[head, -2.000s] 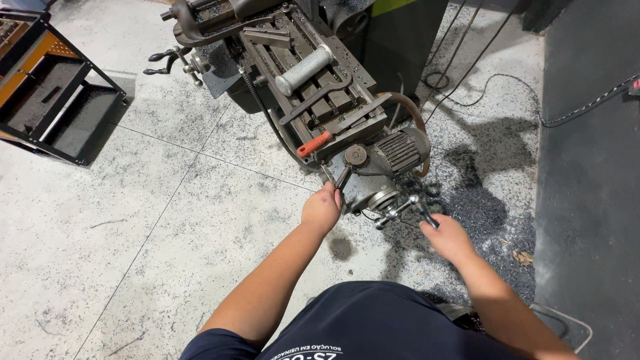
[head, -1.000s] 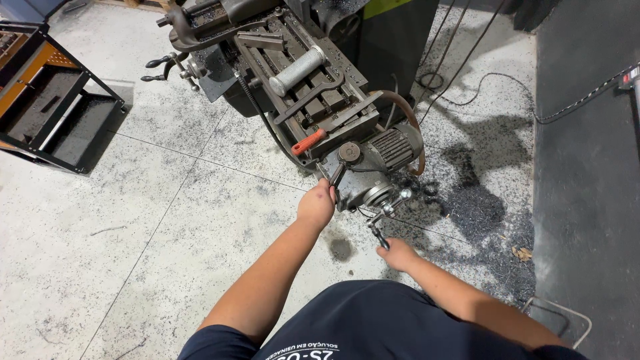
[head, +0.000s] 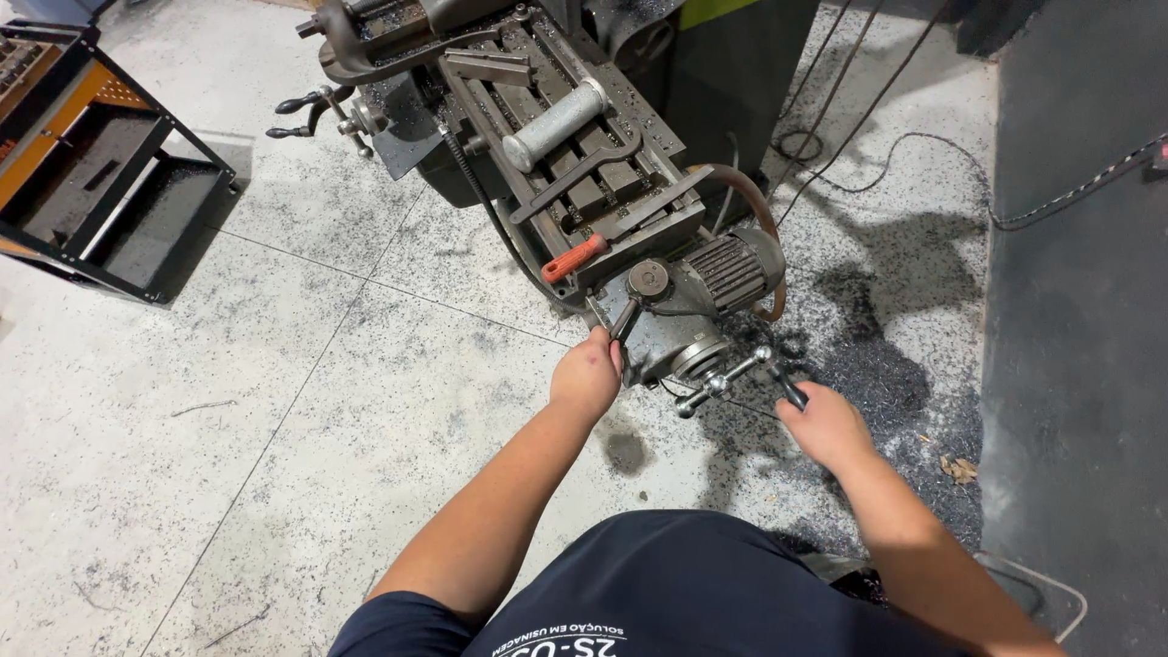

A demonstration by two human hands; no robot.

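Note:
My left hand (head: 587,372) is closed around a lever (head: 626,318) beside the round knob at the end of a milling machine's table. My right hand (head: 829,424) grips the black handle (head: 787,385) of the metal hand crank (head: 724,383). Above my hands, a finned electric motor (head: 735,271) sits at the table end. On the slotted table (head: 650,137) lie a metal cylinder (head: 556,126), an open-end wrench (head: 577,178), a tool with an orange handle (head: 574,258) and flat metal bars (head: 489,67).
A black and orange tool cart (head: 100,182) stands at the left. More crank handles (head: 315,111) stick out from the machine's far left side. Metal chips lie over the floor (head: 301,365). Cables (head: 899,137) run near the dark wall (head: 1077,319) at the right.
My right hand has swung with the crank handle, down and left, then back up to the right. My left hand has stayed on the lever.

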